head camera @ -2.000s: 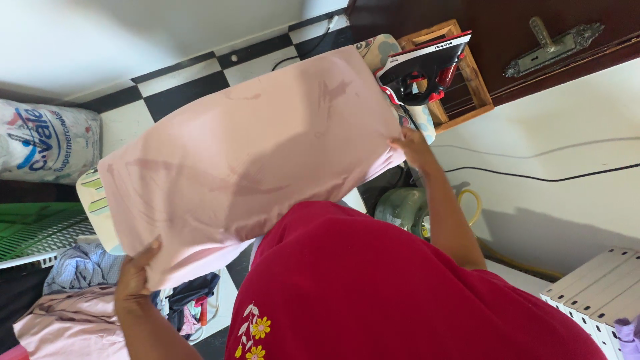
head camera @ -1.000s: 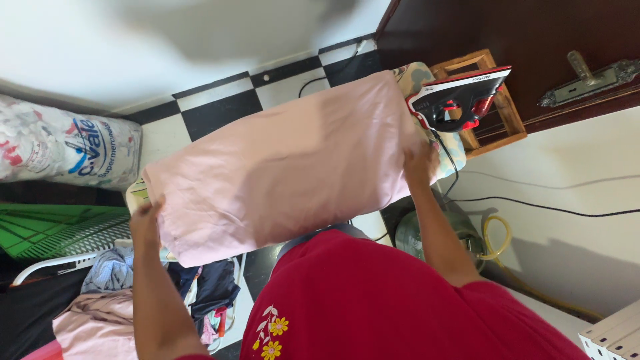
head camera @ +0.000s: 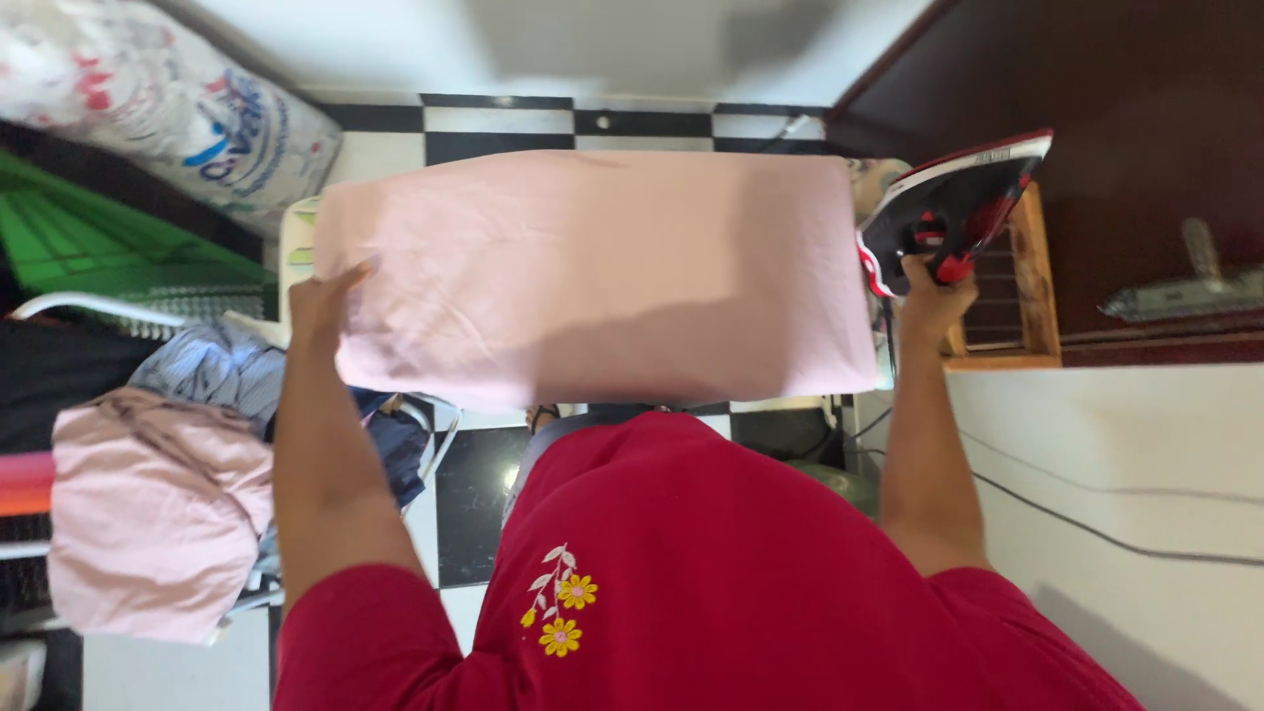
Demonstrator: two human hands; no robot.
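A pale pink cloth lies over an ironing board, whose patterned cover shows at both ends. At the cloth's left edge, my left hand rests with its thumb on top; its other fingers are hidden, so its grip cannot be told. My right hand is closed on the handle of a black, red and white clothes iron at the board's right end. The iron stands on its heel or is tilted there; its exact contact with the board cannot be told.
Crumpled clothes lie on a white rack at the lower left, below a green basket and a printed plastic sack. A wooden frame stands beside the iron, near a dark door. Black cords run along the right wall.
My right hand has gone from the cloth's right edge to the iron's handle. The cloth looks smoother than two seconds ago. The view has turned and now looks more squarely onto the board.
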